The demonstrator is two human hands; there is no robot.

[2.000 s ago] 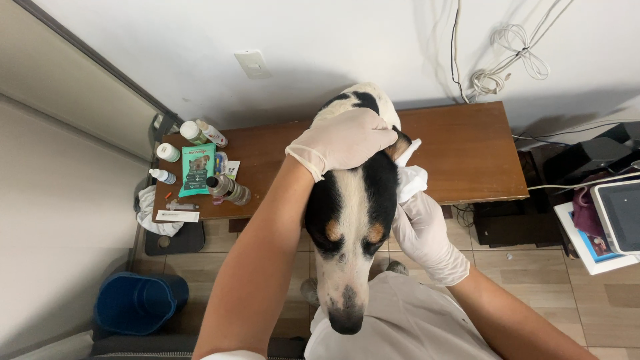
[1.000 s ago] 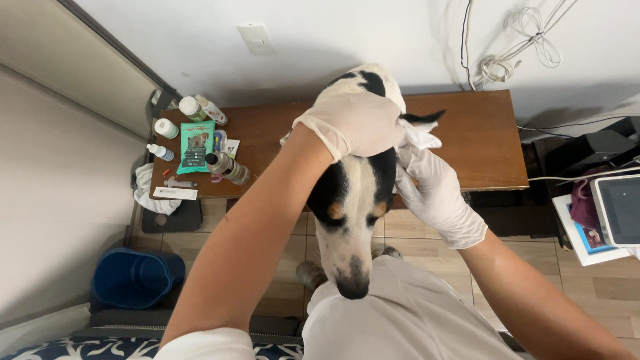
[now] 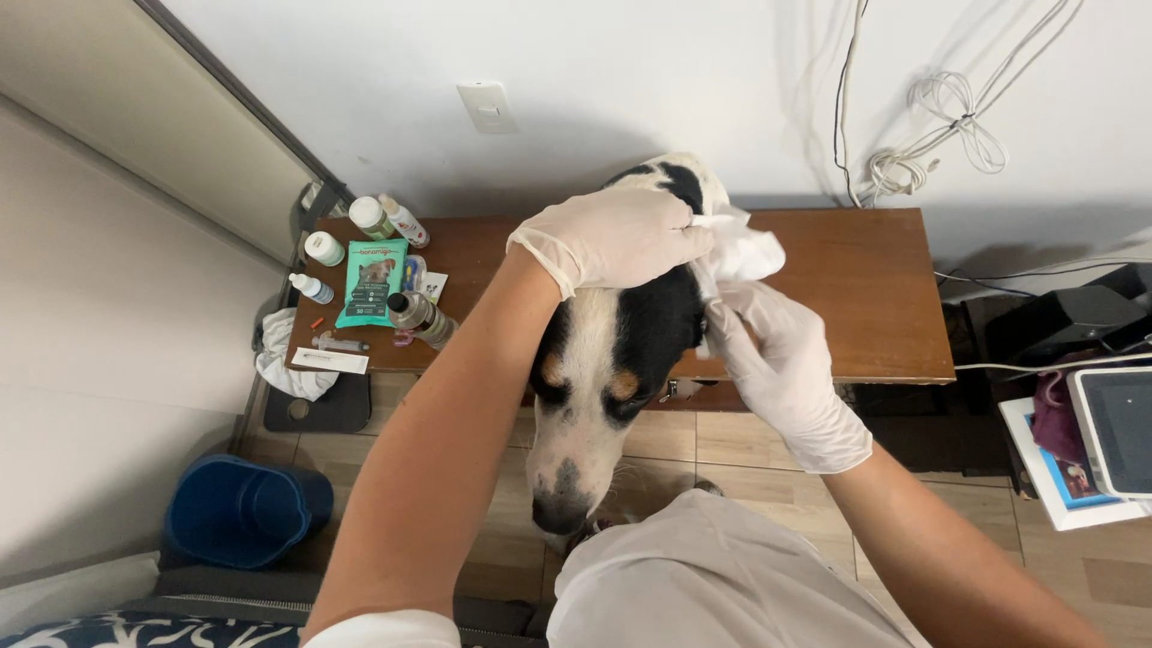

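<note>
A black and white dog [image 3: 589, 396] with tan brow spots has its head between my arms, muzzle pointing down toward me. My left hand [image 3: 621, 238], in a pale disposable glove, lies over the top of its head, with the fingertips at a white wipe [image 3: 747, 252]. Below the wipe, at the side of the head, is my gloved right hand [image 3: 765, 360], its thumb and fingers pinched together at the ear area and touching the wipe's lower end. The ear is mostly hidden by the wipe and fingers.
The wooden bench [image 3: 855, 297] carries a green wipes packet [image 3: 374, 283], a clear bottle [image 3: 423, 319], a syringe [image 3: 340, 344] and several small bottles at its left. A blue bucket [image 3: 247, 510] stands on the floor. Cables [image 3: 958, 121] hang on the wall; a tablet-like screen [image 3: 1116, 432] is at right.
The wipe now stands out beyond my left fingertips, above my right hand. The dark ear flap that showed beside the hands one second ago is covered.
</note>
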